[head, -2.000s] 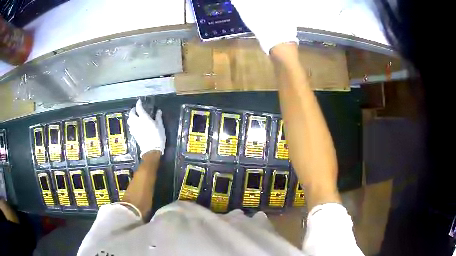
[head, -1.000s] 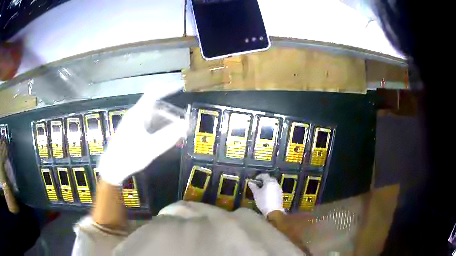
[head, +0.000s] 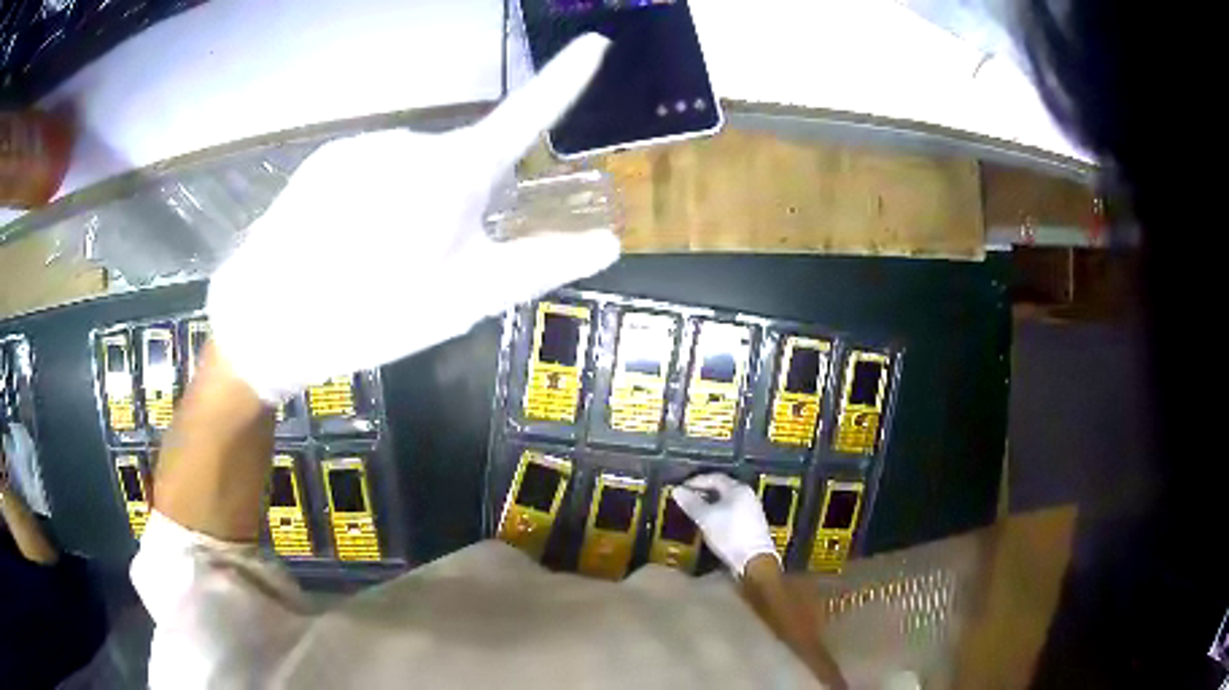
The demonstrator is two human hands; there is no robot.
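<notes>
My left hand (head: 391, 243), white-gloved, is raised large and close to the camera. A small clear plastic piece (head: 553, 205) shows between its thumb and fingers. Its forefinger points over the lower part of a smartphone (head: 634, 101) on the white shelf. My right hand (head: 732, 519), gloved, rests at the upper end of a yellow keypad phone (head: 677, 539) in the front row of the right phone tray (head: 506, 418). A small dark spot shows at its fingertips; I cannot tell whether it grips anything. The left phone tray (head: 391, 506) is partly hidden by my left hand and forearm.
The white shelf (head: 863, 54) runs along the back, with a cardboard strip (head: 809, 196) and clear plastic sheets (head: 175, 216) below it. A cardboard flap (head: 1018, 593) is at the near right. Another person's arm (head: 24, 519) shows at far left.
My right hand left the smartphone and came down to the front row of the right tray. My left hand rose from beside the left tray towards the shelf, with the clear piece.
</notes>
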